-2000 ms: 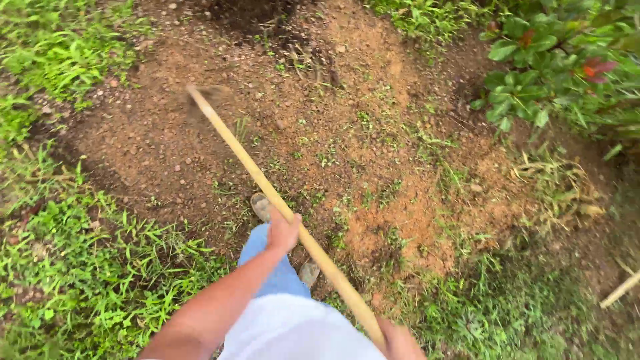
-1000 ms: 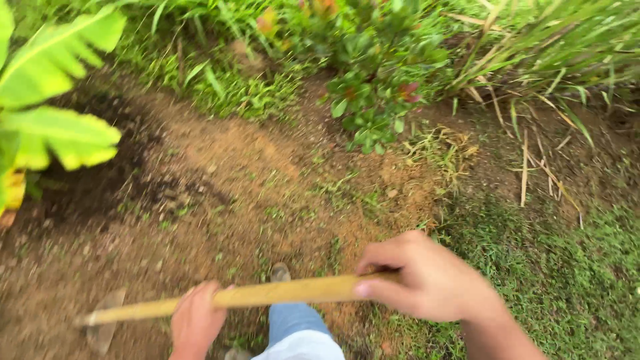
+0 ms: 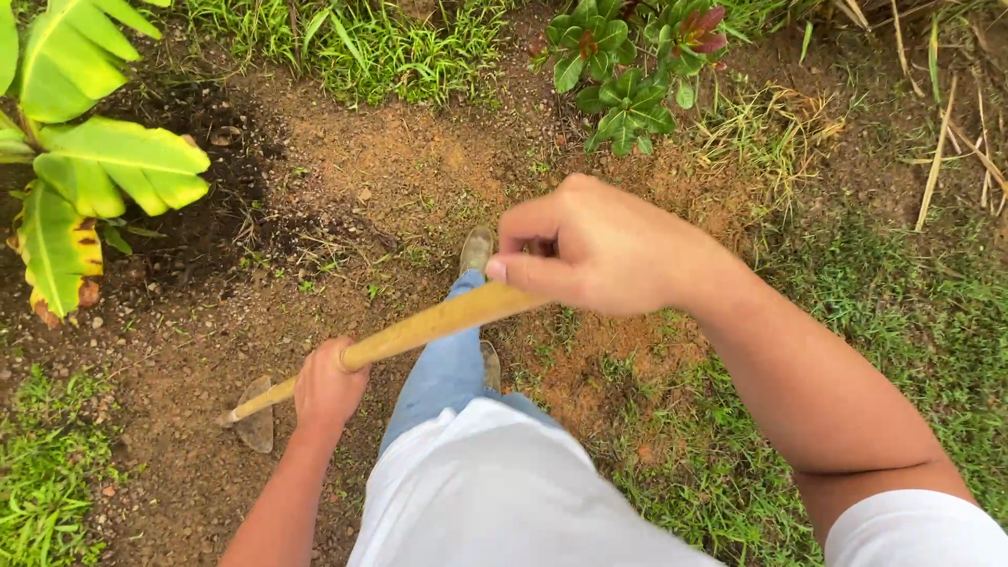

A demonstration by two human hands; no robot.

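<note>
A hoe with a long pale wooden handle [image 3: 425,329] slants across the view in front of my body. My left hand [image 3: 332,381] is wrapped around the lower part of the handle. Near its upper end is my right hand [image 3: 587,248], bent at the wrist, with thumb and fingers curled at the handle; the palm side is partly hidden. The metal hoe blade [image 3: 257,417] is at the lower left, over or on bare soil; whether it touches the ground I cannot tell.
A broad-leaved plant, probably banana [image 3: 118,161], grows at the upper left beside dark soil. A leafy shrub [image 3: 622,102] stands at the top, with cut dry grass [image 3: 776,134] beside it. Grass [image 3: 906,339] covers the right side. My shoes [image 3: 477,250] are on the soil.
Two seconds ago the handle sloped from upper left to lower right; now the blade end is at lower left and my right hand is higher. The view has swung strongly, bringing the broad-leaved plant in.
</note>
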